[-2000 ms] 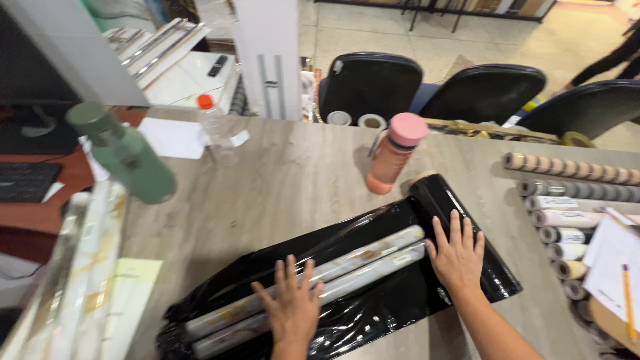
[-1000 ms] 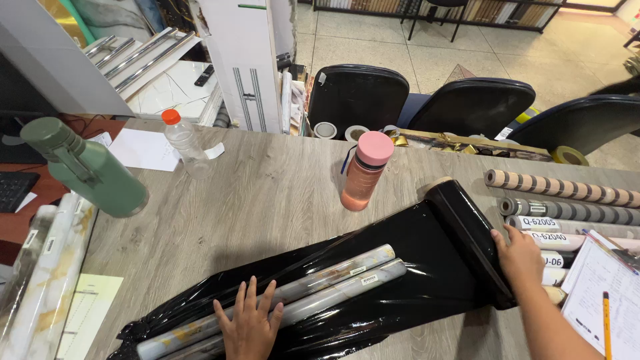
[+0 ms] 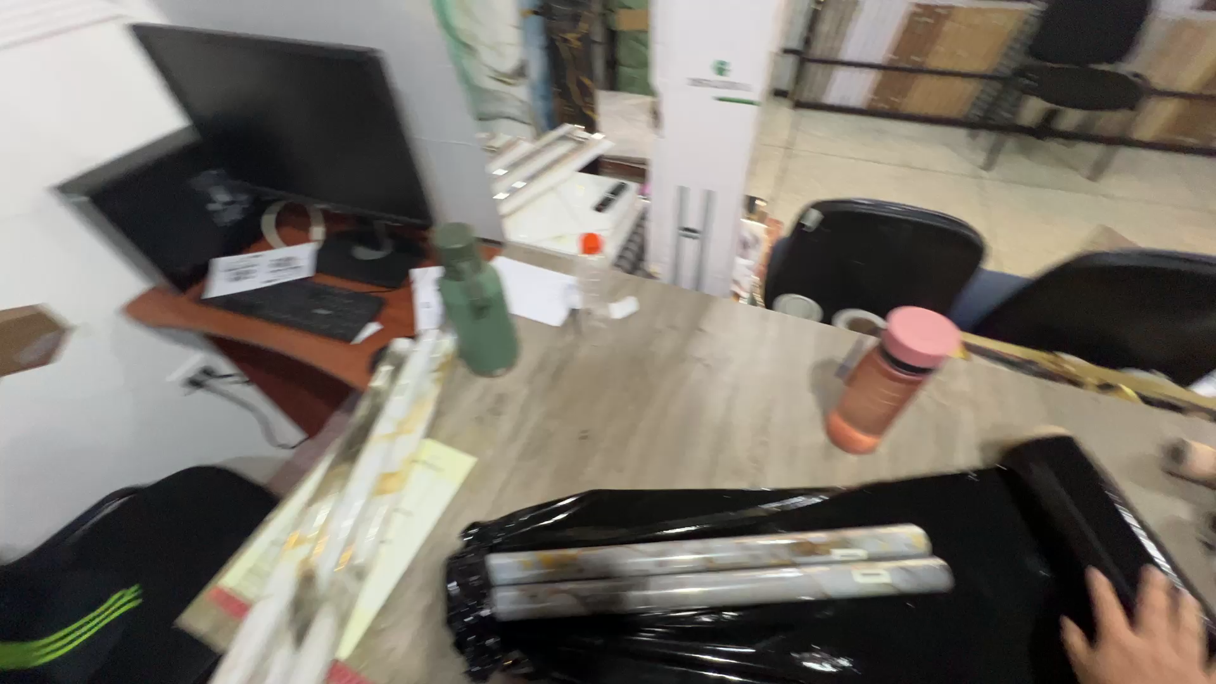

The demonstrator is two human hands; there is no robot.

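Two marbled rolls in clear wrap [image 3: 722, 570] lie side by side on a spread sheet of black plastic film [image 3: 912, 513]. The sheet's left end is bunched up. At its right end lies the thick roll of black film [image 3: 1092, 513], slanting across the table. My right hand [image 3: 1140, 627], fingers spread, rests at the lower part of this roll and is cut off by the frame edge; whether it presses on the film cannot be told. My left hand is out of the picture.
On the wooden table [image 3: 655, 399] stand a pink-lidded bottle [image 3: 883, 380], a green bottle [image 3: 480, 313] and a clear bottle with an orange cap [image 3: 591, 275]. More marbled rolls [image 3: 380, 484] lie at the left over yellow paper [image 3: 408, 541]. Black chairs [image 3: 874, 256] line the far side; monitors [image 3: 294, 114] stand at left.
The view has swung left. My left hand, on the two marbled rolls in both earlier frames, is gone from view. My right hand remains by the black film roll.
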